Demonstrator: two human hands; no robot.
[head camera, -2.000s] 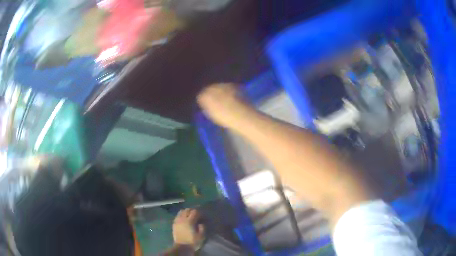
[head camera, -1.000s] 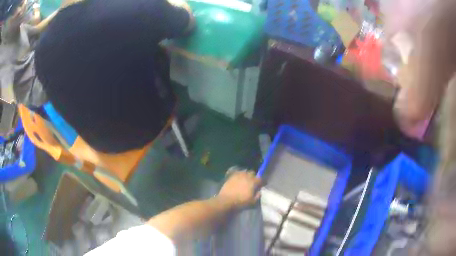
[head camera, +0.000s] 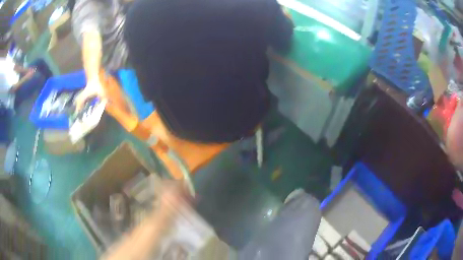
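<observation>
My left hand (head camera: 174, 195) is strongly blurred at the lower left, over the open brown carton (head camera: 96, 175). Its forearm comes up from the bottom edge. I cannot tell whether the fingers hold anything. Pale cream and brownish pieces (head camera: 118, 207) lie inside the carton, partly hidden by my hand and forearm. My right hand is not in view. At the lower right, a shallow blue bin (head camera: 393, 202) holds cream-white blocks with brown bands (head camera: 329, 234) at its near end.
A person in black (head camera: 203, 66) sits on an orange chair (head camera: 195, 155) ahead. Another person's hand (head camera: 91, 94) holds a pale piece (head camera: 87, 121) by a blue bin (head camera: 38, 114). A dark red-brown table (head camera: 391, 137) stands right. A blurred skin-coloured patch is at the right edge.
The view has swung left. My left hand has moved from beside the shallow blue bin to over the carton. My right forearm, seen over the bins at first, is out of view.
</observation>
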